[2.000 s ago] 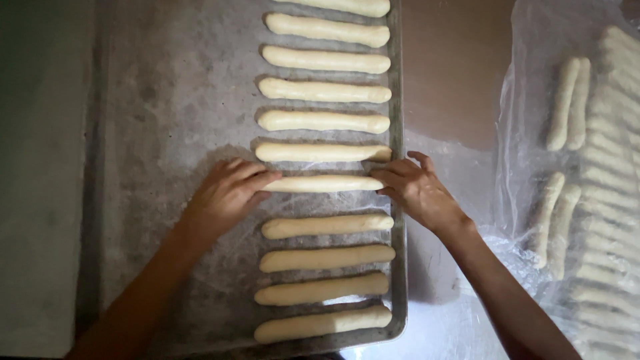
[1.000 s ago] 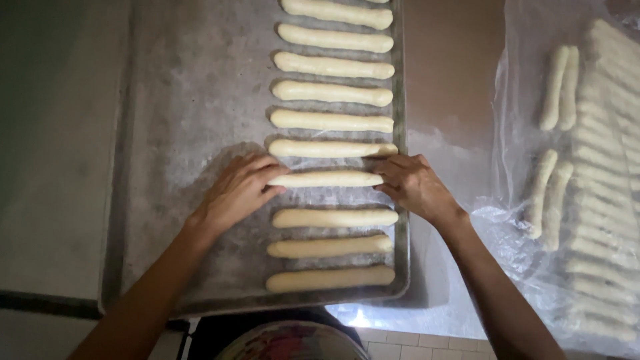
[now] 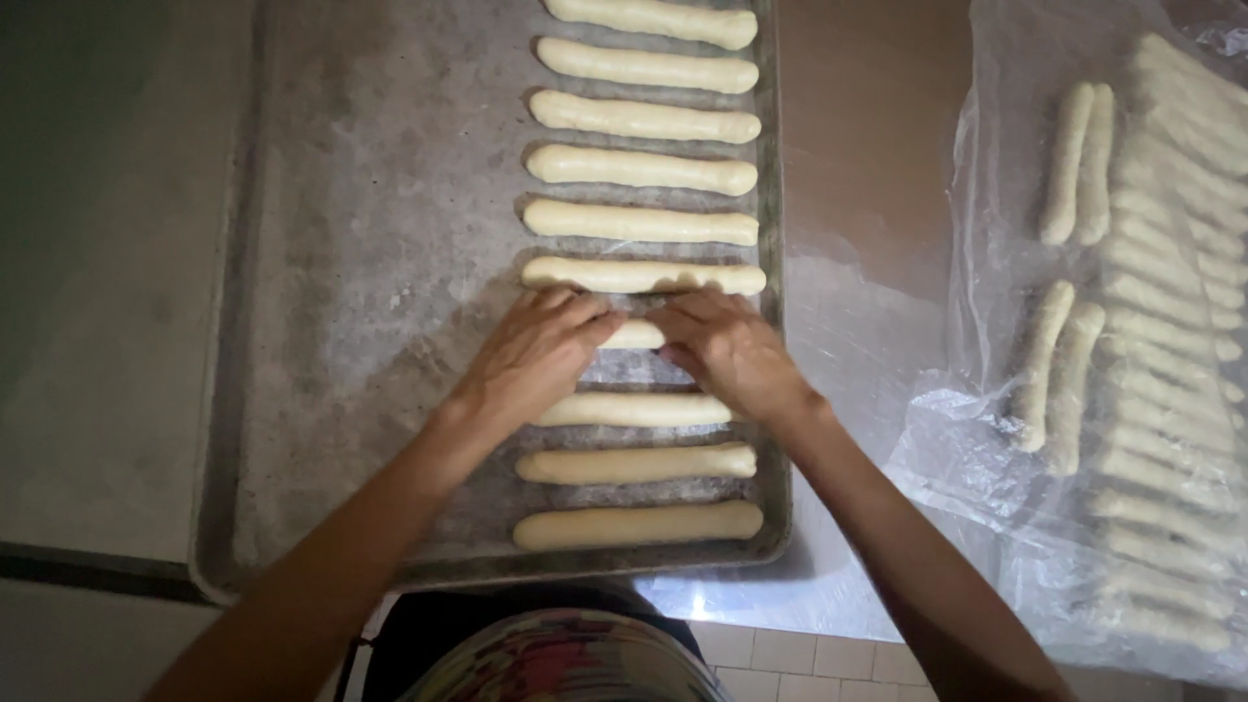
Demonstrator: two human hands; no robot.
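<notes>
Both hands are on one dough stick [image 3: 634,334] that lies crosswise on a metal baking tray [image 3: 390,195]. My left hand [image 3: 536,356] covers its left part and my right hand [image 3: 726,346] its right part, so only a short middle piece shows between the fingertips. Above it in the picture, another dough stick [image 3: 643,276] lies close to the fingers, with several more in a column beyond. Below the hands are three dough sticks; the nearest of these [image 3: 639,409] is partly covered by the hands.
Right of the tray, many dough sticks [image 3: 1160,390] lie under a clear plastic sheet [image 3: 936,429] on a metal table [image 3: 858,292]. The tray's raised rim [image 3: 770,195] runs just right of the column. A pale surface [image 3: 107,341] lies to the left.
My hands have moved inward from the two ends of the dough stick toward its middle, and now cover more of it. The view has shifted.
</notes>
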